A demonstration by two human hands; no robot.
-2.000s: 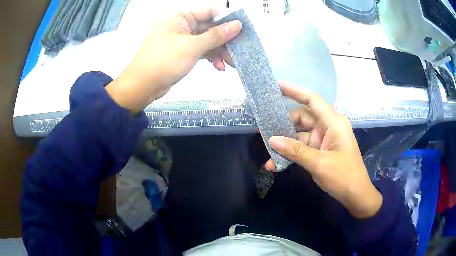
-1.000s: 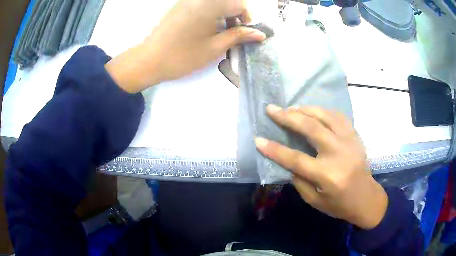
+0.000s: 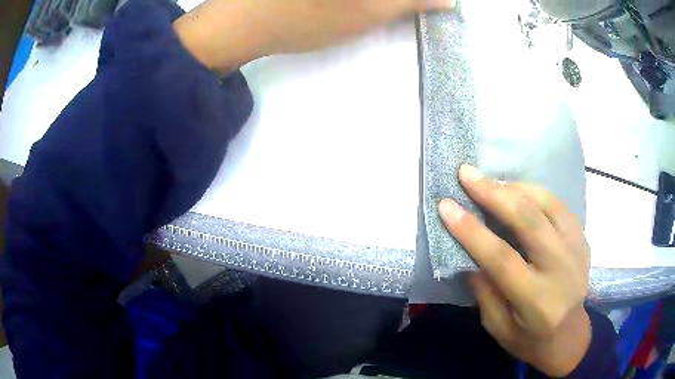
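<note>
A speckled grey folded strip (image 3: 449, 111) lies lengthwise along the left edge of a smooth light-grey curved panel (image 3: 548, 155) on the white machine table. My right hand (image 3: 529, 259) rests on the strip's near end, with two fingertips pressing on it and the other fingers bent beside it. My left hand (image 3: 355, 18) is at the top edge, partly cut off and blurred, its fingertips at the strip's far end; its exact hold cannot be seen. The panel's near edge hangs over the table's front edge.
The sewing machine head (image 3: 614, 29) is at the upper right. A black phone (image 3: 665, 211) is cut off at the right. A measuring tape edge (image 3: 296, 259) runs along the table's front. The grey strip stack (image 3: 55, 21) is at the upper left, partly behind my sleeve.
The strip was first held up between both hands, then laid on the panel. The view has since shifted; strip and hands appear further right, and my left hand is now nearer the top edge.
</note>
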